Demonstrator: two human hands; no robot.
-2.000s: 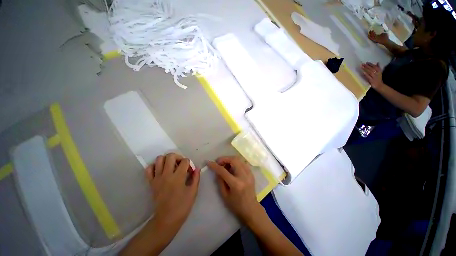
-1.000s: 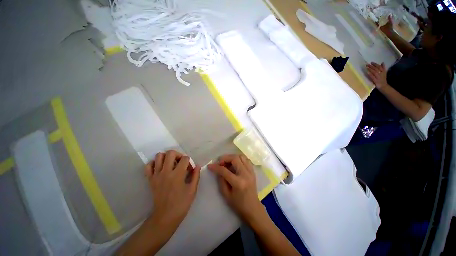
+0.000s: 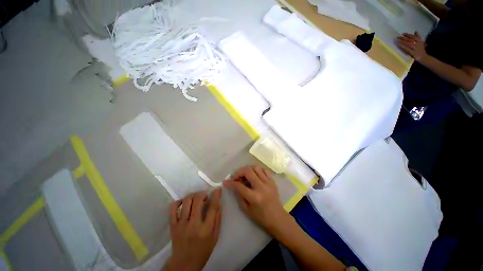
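A thin white garment panel (image 3: 153, 145) lies on the grey fabric, its shoulder strap pointing away from me. A short narrow white tape (image 3: 207, 180) runs along the strap's right edge and curves right. Another narrow strip (image 3: 167, 187) lies on the strap's left edge. My left hand (image 3: 197, 227) rests palm down on the panel, fingertips just below the curved tape, with nothing visibly gripped. My right hand (image 3: 255, 193) has thumb and fingers pinched at the tape's right end. The part under my left hand is hidden.
A translucent glue bottle (image 3: 275, 154) lies beyond my right hand. White panels are stacked (image 3: 339, 100) at right, with another (image 3: 376, 206) nearer me. A tape bundle (image 3: 164, 53) lies at the far side. Yellow marking tape (image 3: 108, 198) crosses the left. Another person's hand (image 3: 412, 46) is upper right.
My left hand has drawn back towards me, uncovering the curved tape along the strap edge. My right hand stays near the tape's end. The camera view has shifted.
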